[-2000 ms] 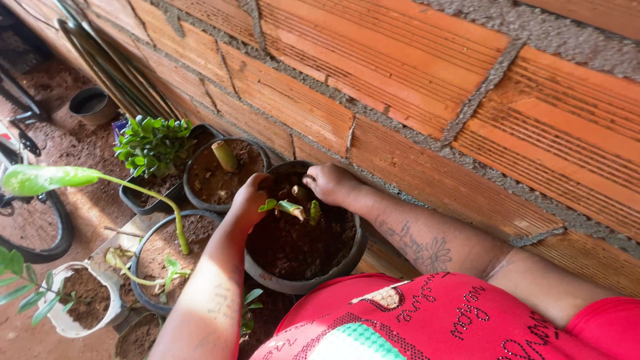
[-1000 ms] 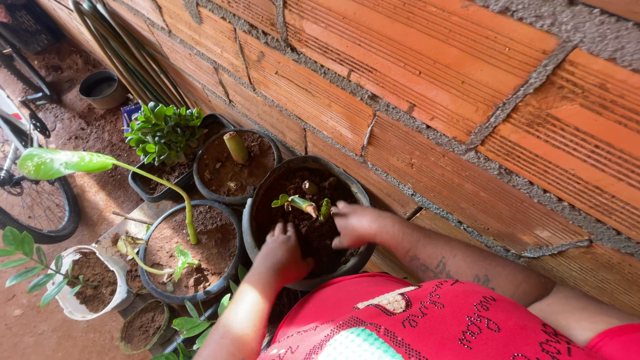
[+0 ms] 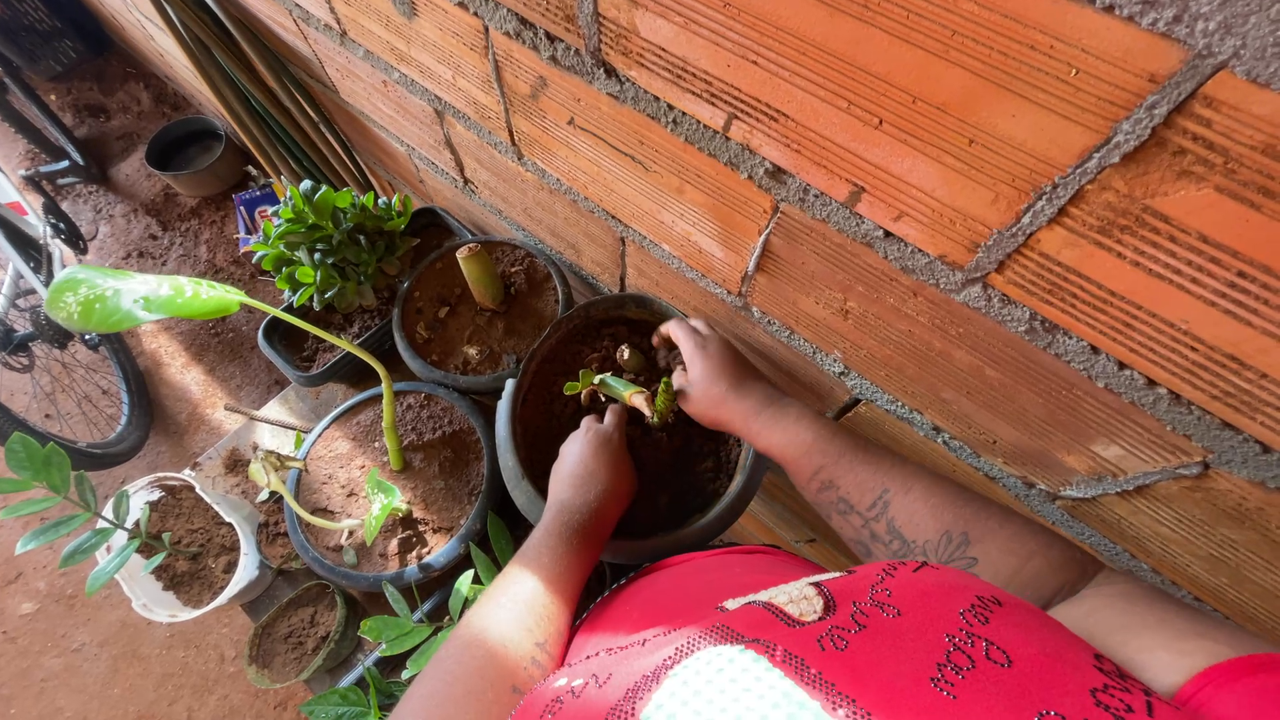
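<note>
A large dark plastic pot (image 3: 508, 440) of soil stands by the brick wall, with a cut green stem (image 3: 622, 389) bearing small leaves in it. Beside the stem are a ridged green shoot (image 3: 663, 402) and a short round stub (image 3: 630, 358). My left hand (image 3: 590, 470) reaches over the near left side, fingertips down at the soil just below the stem; whether it grips anything is hidden. My right hand (image 3: 715, 378) is at the pot's wall side, its bent fingers around dark soil close to the shoot.
Left of the pot stand a round pot with a thick cut stem (image 3: 480, 278), a pot with a long-stalked leaf (image 3: 388, 400), a bushy jade-like plant (image 3: 330, 240) and a white tub (image 3: 245, 560). A bicycle wheel (image 3: 130, 400) is at far left; the brick wall (image 3: 850, 300) borders the right.
My left hand has moved from the pot's near rim inward, close to the stem. My right hand has shifted toward the pot's wall-side edge.
</note>
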